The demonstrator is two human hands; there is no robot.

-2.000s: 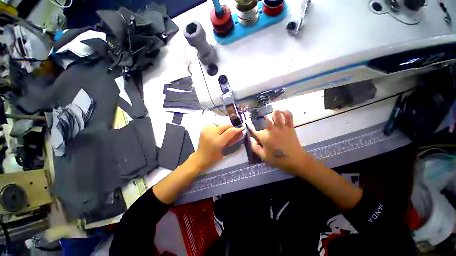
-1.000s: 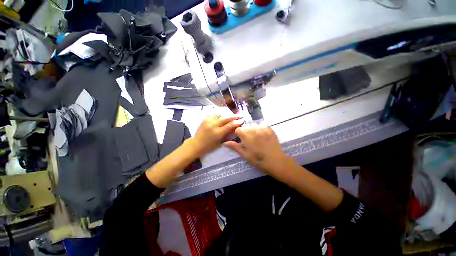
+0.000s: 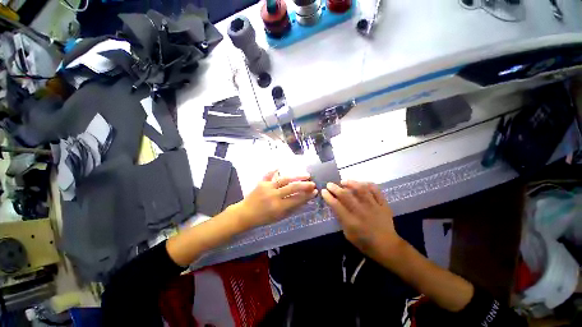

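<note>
A small dark grey cut piece [image 3: 325,174] lies flat on the white machine bed, just in front of the presser foot and needle [image 3: 306,142]. My left hand [image 3: 278,198] is at its left edge, fingertips touching it. My right hand [image 3: 362,211] has its fingertips on its lower right edge. Whether either hand pinches the piece or only presses on it is hard to tell. The sewing machine head [image 3: 408,70] is above and behind my hands.
Narrow dark strips [image 3: 226,120] and cut panels [image 3: 216,185] lie left of the needle. Stacked dark panels [image 3: 163,191], a crumpled heap [image 3: 169,45] and pale fanned pieces [image 3: 83,153] are further left. A spare dark piece [image 3: 439,115] lies under the machine arm.
Both hands have moved back from the needle toward the table's front edge and a little apart. The small grey piece now shows flat between them.
</note>
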